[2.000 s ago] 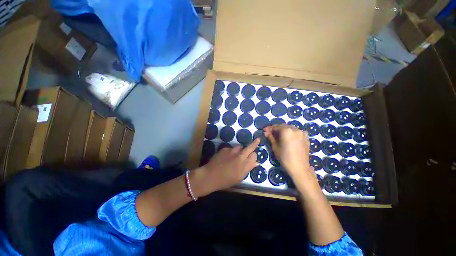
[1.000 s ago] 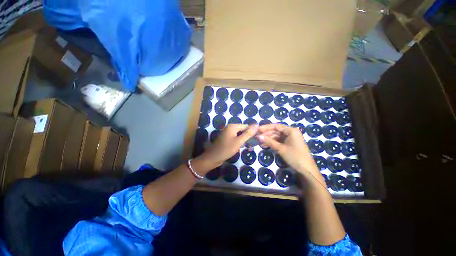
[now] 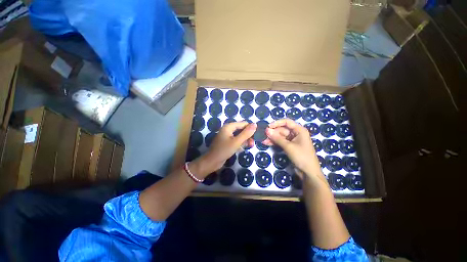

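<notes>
Shiny round black parts [image 3: 283, 178] with bright glints fill the right-hand columns of a white foam tray [image 3: 236, 190]. Matt-faced black parts [image 3: 231, 95] fill the left-hand columns. The tray lies in an open carton [image 3: 375, 138]. My left hand [image 3: 230, 144] and my right hand [image 3: 294, 143] meet over the middle of the tray. Between their fingertips is a round dark disc [image 3: 260, 131], matt face up. Both hands seem to pinch its edges. Whether it is a thin disc or a whole part cannot be told.
The carton lid [image 3: 271, 41] stands open at the far side. Brown cartons [image 3: 56, 148] stand at the left, and dark brown cartons [image 3: 430, 133] at the right. A person in blue workwear [image 3: 123, 38] sits at the upper left beside a white-topped box [image 3: 166, 82].
The view has shifted, so the carton sits further left. My fingertips have moved slightly apart, and the round dark disc now shows between them.
</notes>
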